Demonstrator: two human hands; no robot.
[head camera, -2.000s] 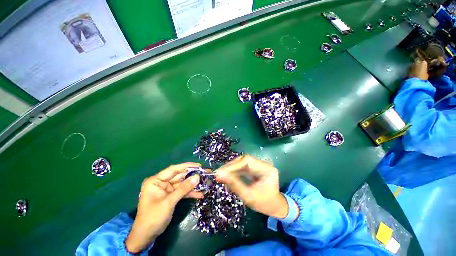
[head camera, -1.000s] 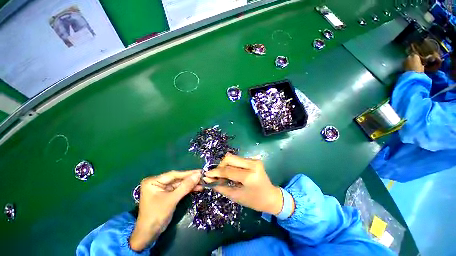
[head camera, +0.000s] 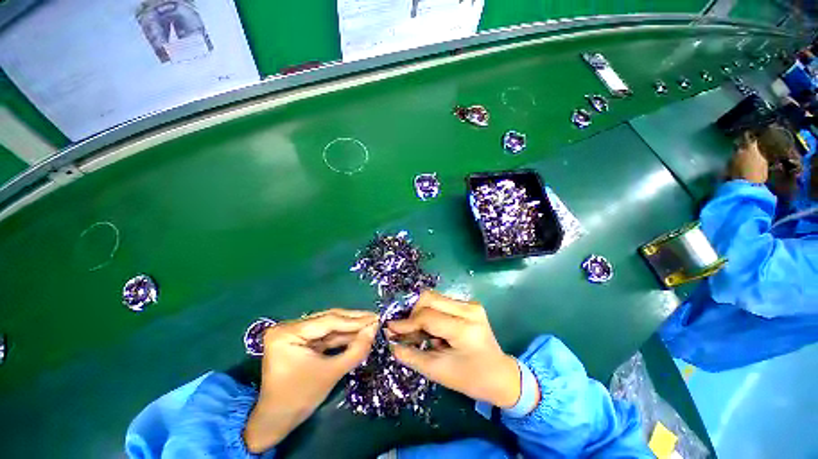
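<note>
My left hand (head camera: 309, 368) and my right hand (head camera: 457, 350) meet at the fingertips over the heaps of small metal pieces. Between them they pinch a small silver piece (head camera: 399, 309); it is partly hidden by the fingers, and I cannot tell its exact shape. The nearer heap (head camera: 387, 385) lies below the hands and the farther heap (head camera: 393, 260) just beyond them. A round silver and dark assembly (head camera: 260, 336) lies on the green surface, just left of my left hand.
A black bin (head camera: 549, 240) of shiny bits stands beyond my right hand. More round assemblies (head camera: 140, 292) are spaced along the green belt (head camera: 233, 206). At right are a spool (head camera: 683, 255), a plastic bag (head camera: 641, 399) and a neighbour's blue sleeve (head camera: 753, 242).
Two seconds ago my left hand held a round assembly; now a round assembly lies beside that hand and the fingertips of both hands pinch a small piece. Belt assemblies at left have shifted left.
</note>
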